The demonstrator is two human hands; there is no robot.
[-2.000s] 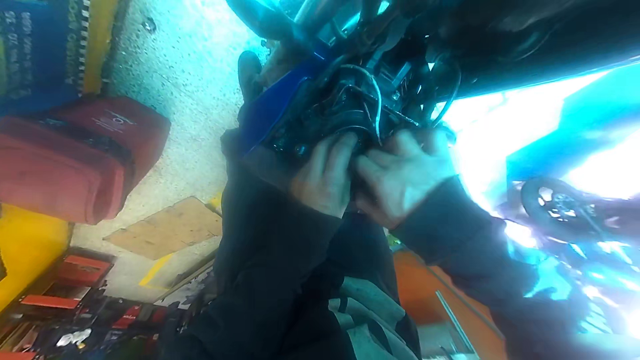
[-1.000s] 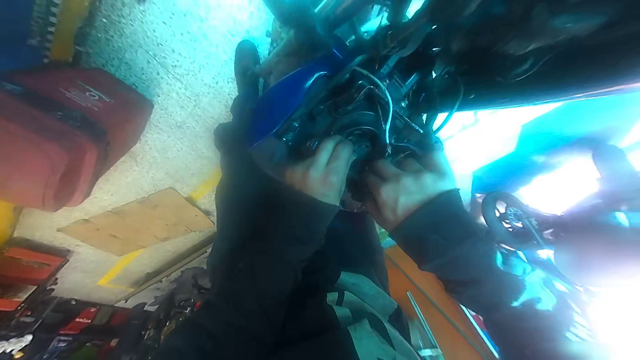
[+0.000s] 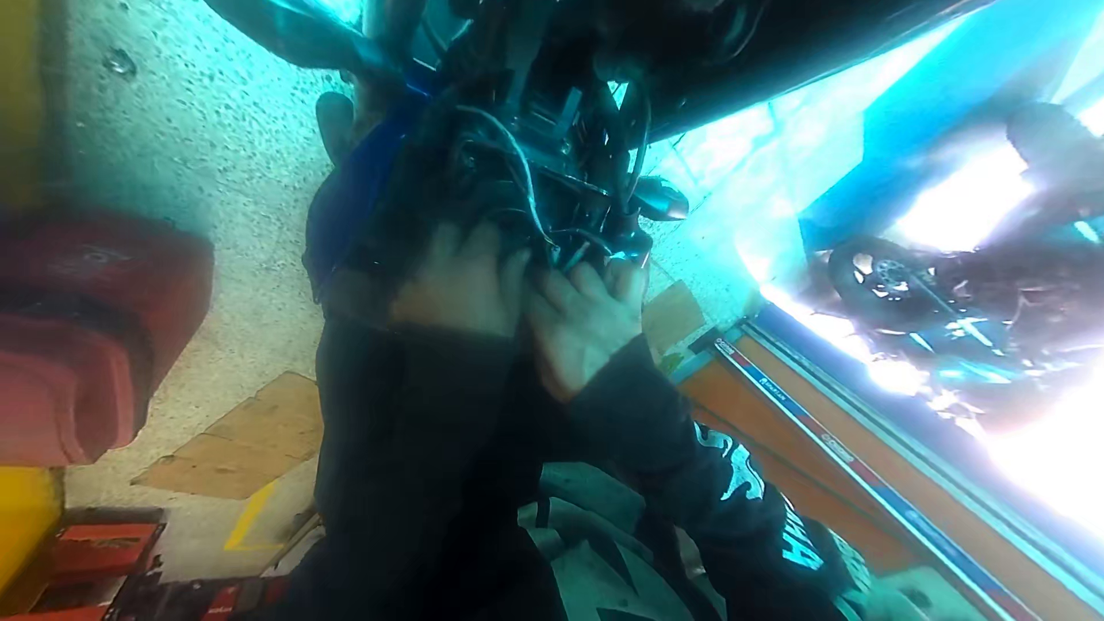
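Note:
A motorcycle's opened front section (image 3: 535, 155), dark and full of cables and parts, lies before me, with a blue body panel (image 3: 358, 194) on its left side. My left hand (image 3: 461, 280) is blurred and reaches in among the dark parts beside that panel. Close to its right, my right hand (image 3: 586, 319) has bent fingers at the lower edge of the wiring. A pale cable (image 3: 522, 168) curves down to the fingertips of the right hand. Whatever either hand may hold is hidden by the fingers and the blur.
At left stand a red case (image 3: 172, 302) and a yellow object (image 3: 26, 526). A flat piece of cardboard (image 3: 250, 440) lies on the speckled floor, above red trays (image 3: 103, 552). Another motorcycle (image 3: 897, 285) is at right, beyond an orange panel with a striped edge (image 3: 828, 440).
Both hands stay at the motorcycle's wiring and have shifted only slightly. My left hand is blurred now. The view has swung, showing more of the orange panel.

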